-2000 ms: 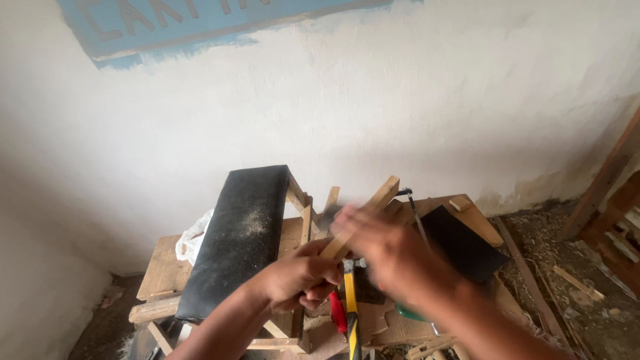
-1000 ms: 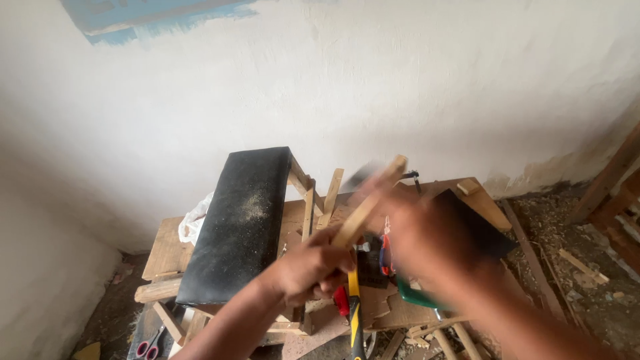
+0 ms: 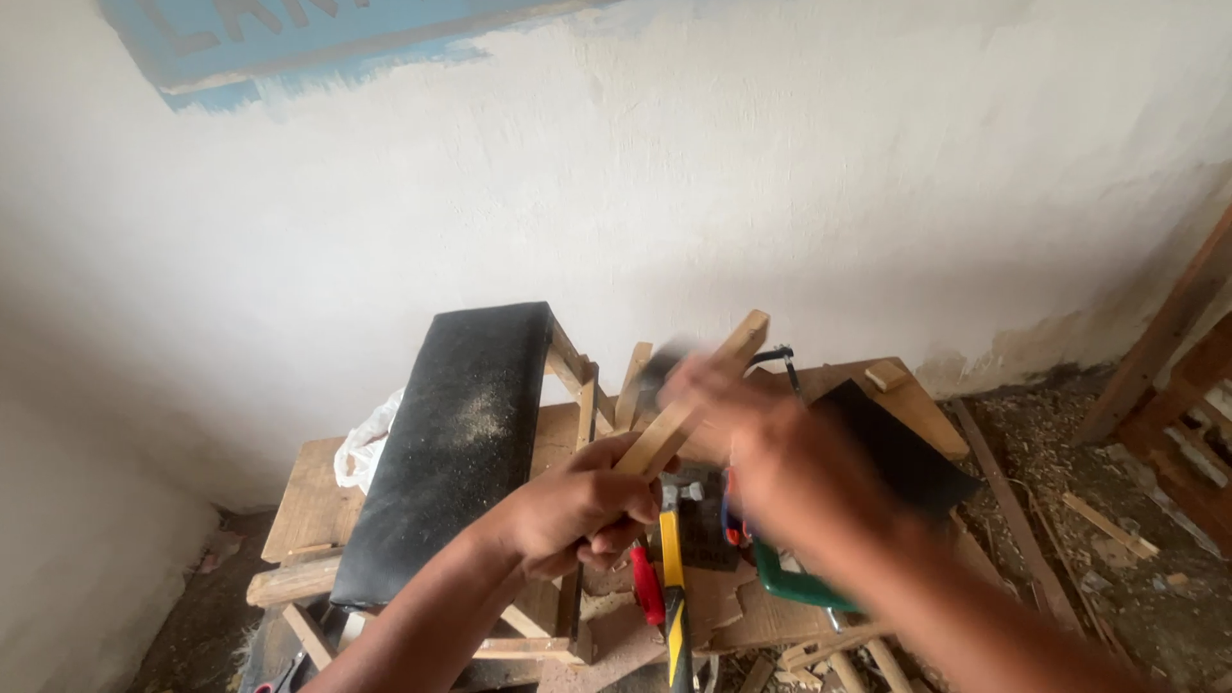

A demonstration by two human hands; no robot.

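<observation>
My left hand (image 3: 587, 500) is closed around the lower end of a narrow wooden stick (image 3: 664, 433), which slants up and to the right. My right hand (image 3: 736, 404), blurred by motion, is at the stick's upper part with a dark, blurred sheet-like piece (image 3: 664, 366) that could be sandpaper, though I cannot tell surely. Left of my hands stands a wooden frame (image 3: 585, 414) with a black padded top (image 3: 457, 433), dusted with sawdust. Below my hands lie a hammer with a yellow and black handle (image 3: 672, 558) and a red-handled tool (image 3: 647, 585).
A wooden workbench (image 3: 313, 491) carries a white plastic bag (image 3: 371, 448), a green-handled hacksaw (image 3: 799, 585), a black sheet (image 3: 895, 452) and a small wood block (image 3: 885, 375). Offcuts (image 3: 1107, 525) and shavings cover the floor at right. A white wall rises behind the bench.
My right hand is blurred at the stick in every frame, with its exact direction of movement unclear. My left hand keeps its hold on the stick.
</observation>
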